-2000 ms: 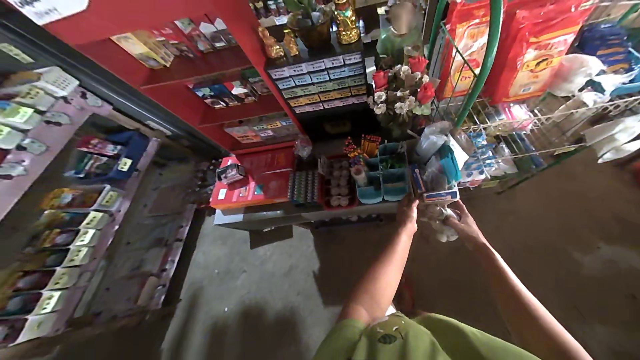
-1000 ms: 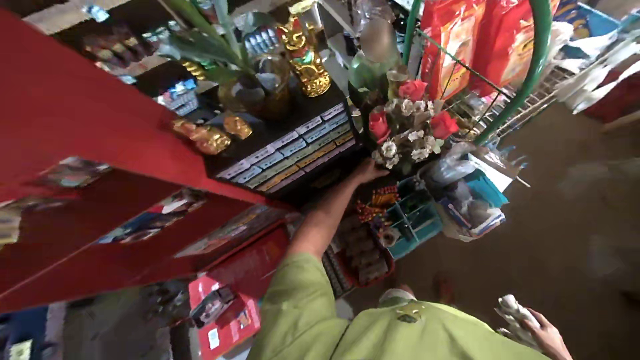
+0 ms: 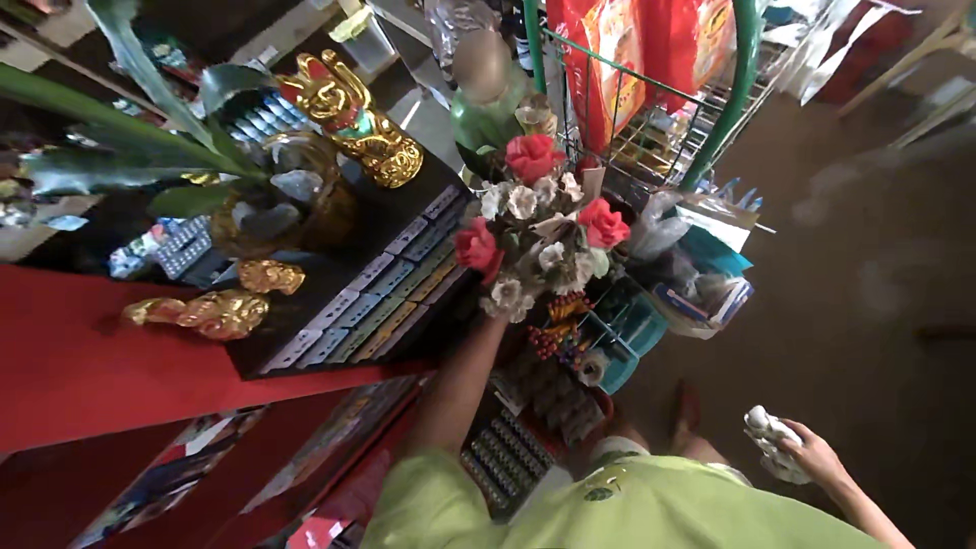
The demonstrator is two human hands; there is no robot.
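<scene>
At the lower right my right hand (image 3: 812, 451) holds a crumpled whitish bundle (image 3: 774, 446), perhaps a plastic bag, away from the counter. My left arm reaches up under a bunch of artificial red roses and small white flowers (image 3: 534, 221); the left hand is hidden behind the blooms, and what it touches cannot be seen. Just right of that arm are a teal compartment basket (image 3: 629, 335), orange and red thin items (image 3: 560, 328) and a roll of tape (image 3: 592, 367). A clear bag and boxes (image 3: 705, 286) stand beside the basket.
A gold cat figurine (image 3: 354, 122), a potted plant (image 3: 286, 191) and smaller gold figurines (image 3: 221, 305) stand on a black rack of card-like packs (image 3: 374, 297). A green-framed wire rack (image 3: 671, 145) holds red bags (image 3: 602, 69). Egg-type trays (image 3: 553, 396) lie below. Another person (image 3: 488, 99) is beyond the flowers.
My hands were together at the boxes by the teal basket two seconds ago; now they are apart, the left arm at the flowers, the right holding the bundle out right. The view has moved closer.
</scene>
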